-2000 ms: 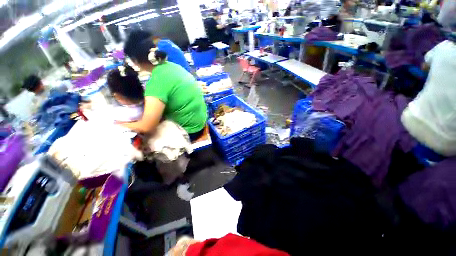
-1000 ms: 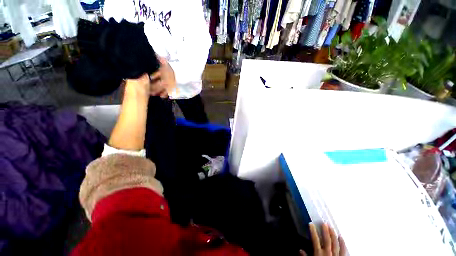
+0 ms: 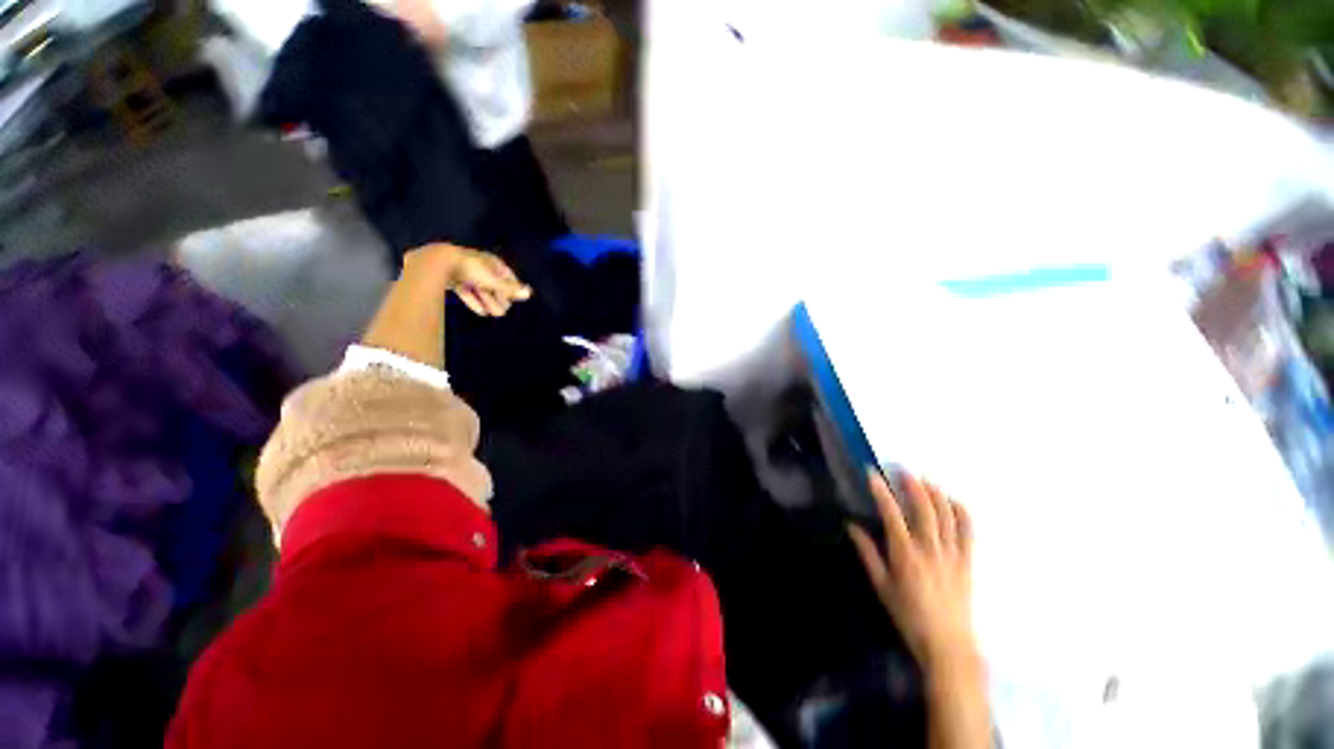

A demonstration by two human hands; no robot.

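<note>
My left hand (image 3: 480, 281) reaches forward from a red sleeve with a fuzzy beige cuff. Its fingers are curled in front of black cloth; whether they grip any is not clear. A black garment (image 3: 388, 125) hangs from another person's hand beyond it. More black cloth (image 3: 622, 454) lies below, between my sleeve and the table. My right hand (image 3: 925, 563) is empty, with fingers spread, at the blue left edge of the white table (image 3: 1083, 483).
A person in a white top (image 3: 483, 66) stands ahead. Purple garments (image 3: 103, 454) are heaped at the left. A tall white panel (image 3: 761, 176) stands beyond the table. A blue crate (image 3: 597, 249) with a white crinkled bundle (image 3: 597, 366) is beside it. Plants are at the upper right.
The view has swung from the workshop to the standing person and tilted down. The bunched black garment now hangs longer, farther from my left hand. My right hand shows more fully at the table edge.
</note>
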